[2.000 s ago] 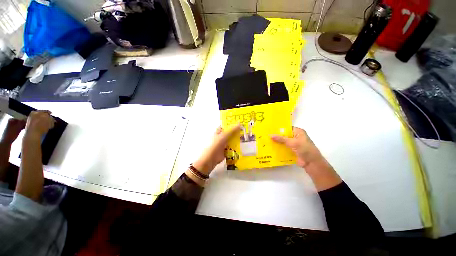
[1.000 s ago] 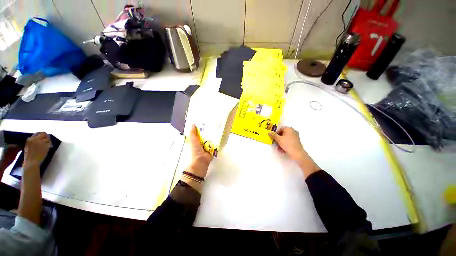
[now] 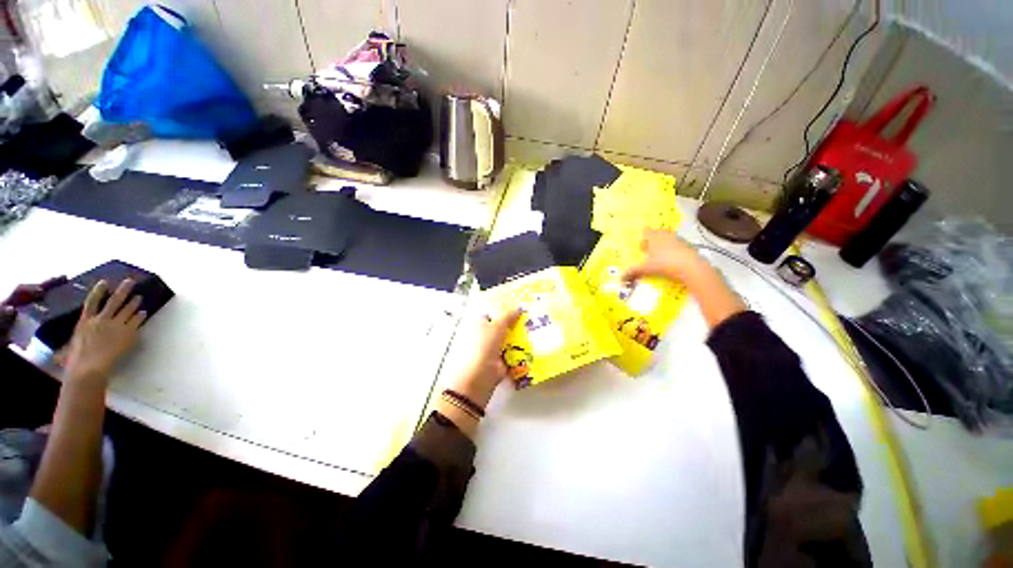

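Observation:
My left hand (image 3: 489,353) holds a yellow printed sleeve (image 3: 561,333) by its left edge; a black flap (image 3: 510,261) sticks out at its top. My right hand (image 3: 663,262) lies over the stack of yellow sleeves (image 3: 633,200), fingers on a printed yellow face; whether it grips one is unclear. The stack is fanned towards the wall with black parts (image 3: 574,200) on its left. The held sleeve overlaps the near end of the stack.
At left, a neighbouring worker's hand (image 3: 108,322) rests on a black box (image 3: 133,285). Flat black card blanks (image 3: 306,225) lie behind. A kettle (image 3: 471,141), blue bag (image 3: 172,83), red tote (image 3: 872,166), flasks (image 3: 794,216) and white cable (image 3: 878,372) stand or lie farther back and right.
The sleeve in my left hand now lies flatter, its printed face up. My right hand has moved from the stack's near edge farther back over it. The neighbour's box now looks closed.

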